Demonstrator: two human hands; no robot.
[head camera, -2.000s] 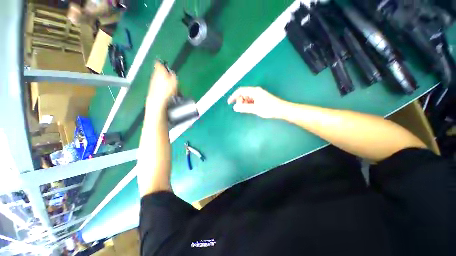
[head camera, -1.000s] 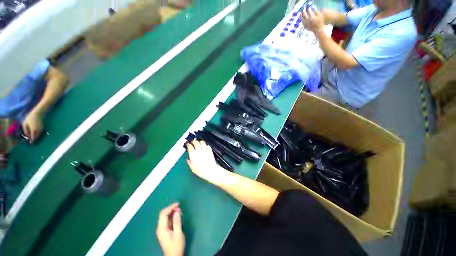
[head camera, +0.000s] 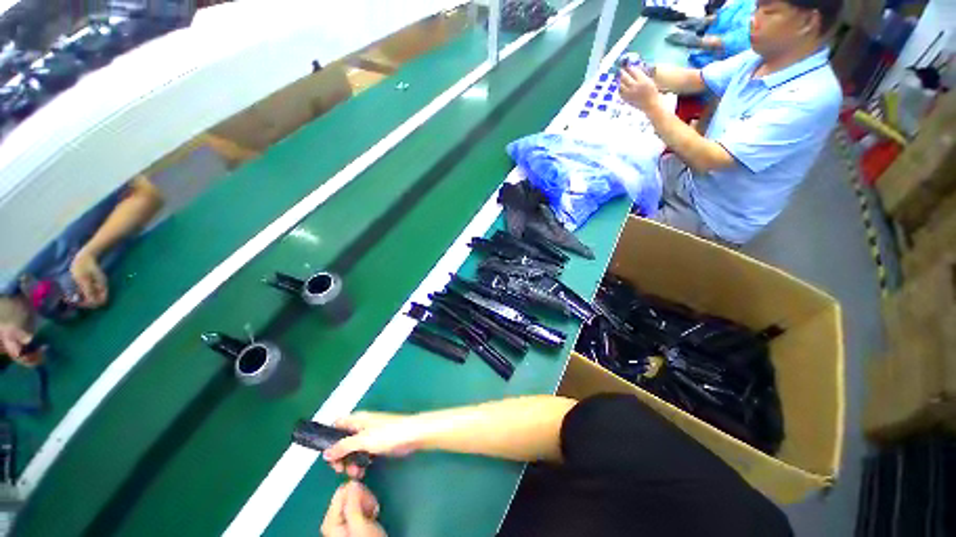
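Note:
My right hand (head camera: 375, 434) holds a black handle shell (head camera: 318, 434) near the white rail, low in the view. One end of the shell points left past my fingers. My left hand (head camera: 352, 512) is just below it at the bottom edge, partly cut off, fingers curled and fingertips together. Whether it pinches something small I cannot tell. Loose black shells (head camera: 493, 321) lie in a pile on the green bench beyond my right forearm.
Two grey dryer heads with black stubs, one nearer (head camera: 257, 363) and one farther (head camera: 322, 287), stand on the belt (head camera: 419, 173). A blue plastic bag (head camera: 571, 173) lies beyond the pile. An open carton (head camera: 828, 388) of shells is at right. People work at far right and left.
My right hand has moved from the pile back toward my left hand, now with a shell in it. The two dryer heads have shifted up and right in view.

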